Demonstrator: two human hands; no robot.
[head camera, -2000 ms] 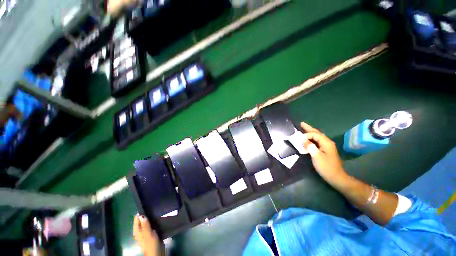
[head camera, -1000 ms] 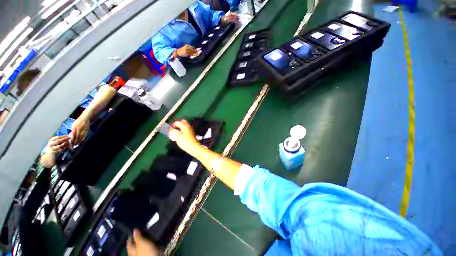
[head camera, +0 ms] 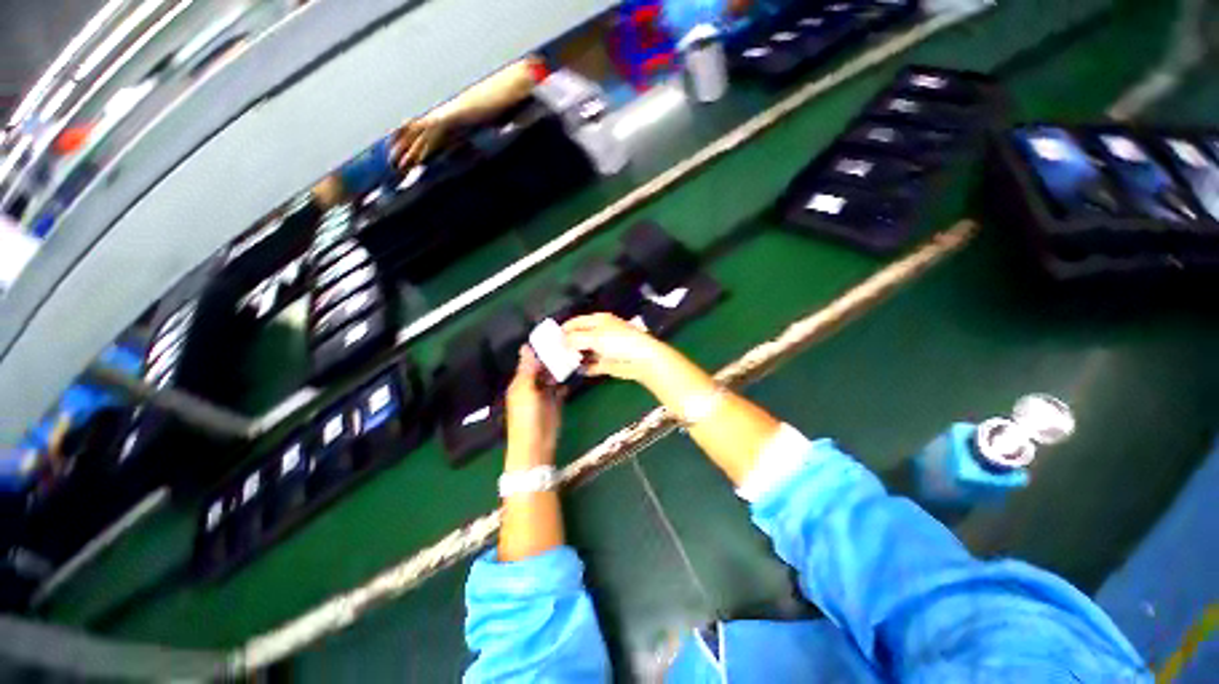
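Observation:
A small white folded piece, likely the wiping cloth (head camera: 555, 350), is between the fingertips of both hands. My left hand (head camera: 532, 398) reaches up from below and grips its left side. My right hand (head camera: 612, 345) grips its right side. Both hands are over a black phone tray (head camera: 471, 434) on the green belt, beyond the pale rail. Dark phones lie in the tray, and a few white labels show. The image is blurred, and the hands hide the tray's middle.
An open light-blue dispenser bottle (head camera: 968, 465) stands at the right. The worn pale rail (head camera: 802, 327) crosses under my forearms. Another phone tray (head camera: 301, 461) lies left on the belt, one more (head camera: 882, 160) upper right. Stacked trays (head camera: 1116, 241) are far right. Another person's arm (head camera: 468, 114) shows across the line.
The phone tray, first on the near surface, is now on the belt beyond the rail. My left hand has left its end and come up beside my right hand at the white piece.

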